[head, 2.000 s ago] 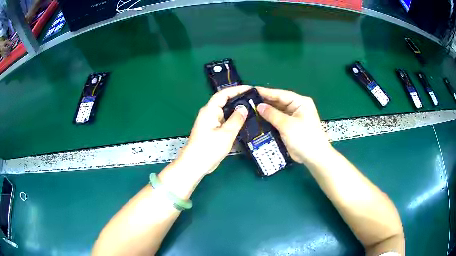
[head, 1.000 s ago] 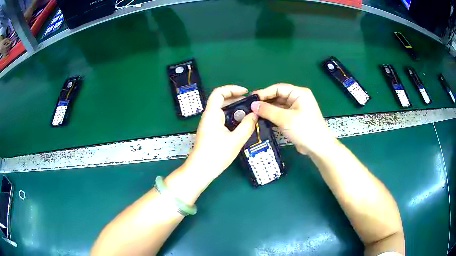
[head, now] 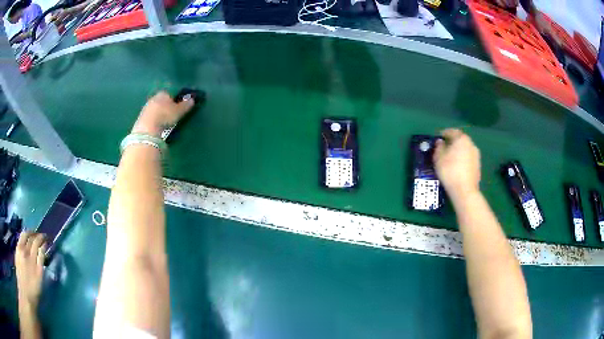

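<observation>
My left hand (head: 159,114) is at the far left of the belt, its fingers closed around the upper part of a dark open phone housing (head: 179,122), mostly hidden by the hand. My right hand (head: 458,162) has its fingertips at the top right corner of another open housing (head: 425,173), which lies on the belt, inner side up, with a pale round disc at the top and a white dotted keypad board below. A third open housing (head: 339,153) lies between the hands, with thin orange leads beside its disc.
More units (head: 523,196) lie on the green belt at the right. A worn whitish rail (head: 298,217) separates belt and green worktop. Another person's hand (head: 30,255) is by a dark-screened device (head: 61,210) at lower left. Red trays (head: 526,49) and white cable are beyond the belt.
The view has turned left. The housing held by both hands now lies on the belt by my right hand. My hands have parted, and the left has reached far left onto another housing.
</observation>
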